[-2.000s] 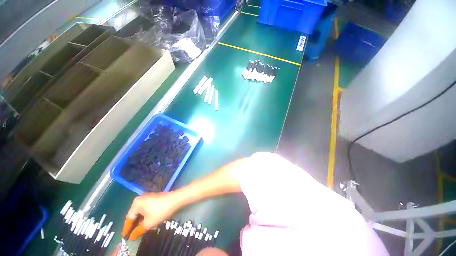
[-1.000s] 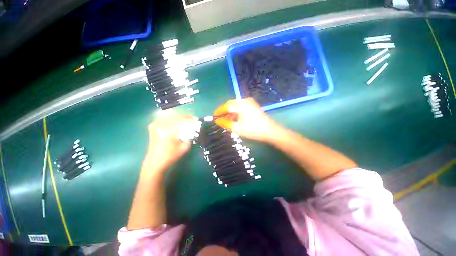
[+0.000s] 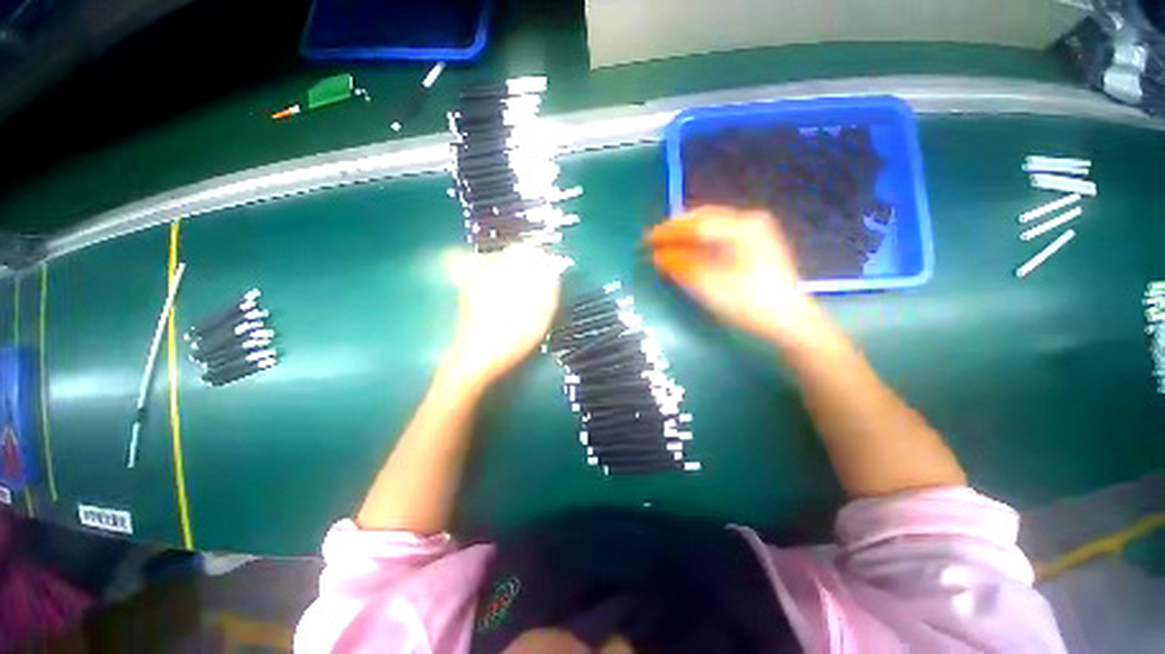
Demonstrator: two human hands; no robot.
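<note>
White-ended dark rods point(image 3: 626, 390) lie in a ladder-like row near my body. A second row of white-ended rods point(image 3: 498, 160) lies farther up, across the metal rail. My left hand point(image 3: 507, 300) is at the lower end of that farther row, blurred; whether its fingers hold a rod cannot be told. My right hand point(image 3: 722, 262), with orange finger covers, is over the bench just left of the blue tray's lower corner; its fingertips are close together and blurred. The blue tray point(image 3: 922, 192) holds a loose heap of dark sleeves point(image 3: 792, 185).
Bare white rods point(image 3: 1050, 215) lie at right. A small bundle of rods point(image 3: 233, 342) and a long thin rod point(image 3: 156, 364) lie at left by a yellow line. Beyond the metal rail point(image 3: 307, 179) are a green-handled tool point(image 3: 330, 92), a dark pen point(image 3: 419, 96) and another blue tray point(image 3: 396, 54).
My hands have moved apart: the left is now at the farther row's lower end, the right has moved away from the near row towards the tray. The view has shifted.
</note>
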